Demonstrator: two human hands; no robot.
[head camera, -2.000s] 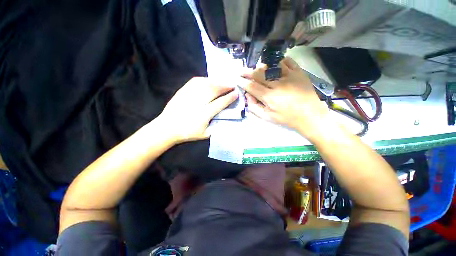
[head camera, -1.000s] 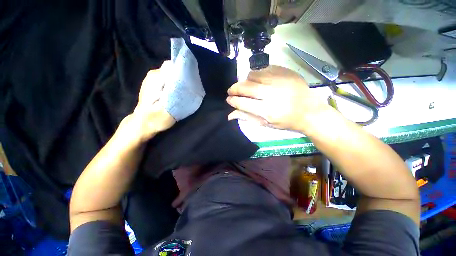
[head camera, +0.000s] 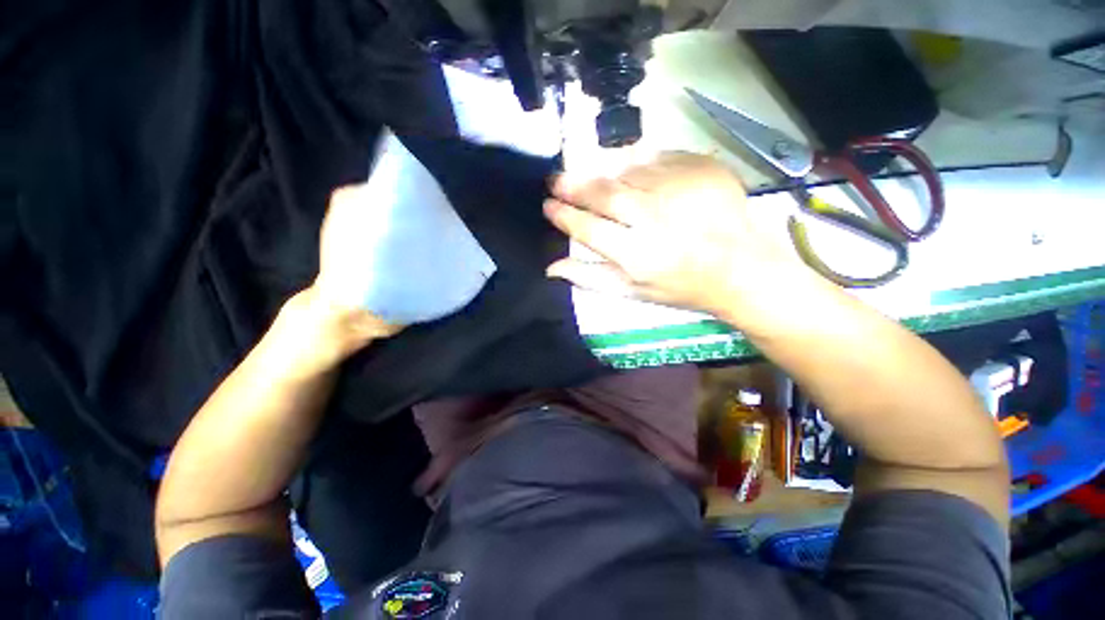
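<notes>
The large black garment is heaped at the left and reaches up to the needle area. My left hand holds the pale grey-white interfacing piece, which is folded over and hides most of my fingers. My right hand lies flat, palm down, its fingertips at the black garment's right edge, just below the needle area of the sewing machine. Whether the fingers pinch the cloth cannot be told.
Shears with dark red and yellowish-dark handles lie right of my right hand. A dark flat phone lies behind them. A green tape measure edges the table. Below are an amber-red bottle and a blue basket.
My left hand has moved left from the needle area and now holds the grey-white piece folded up. Black cloth now lies between my hands. My right hand has flattened and shifted slightly.
</notes>
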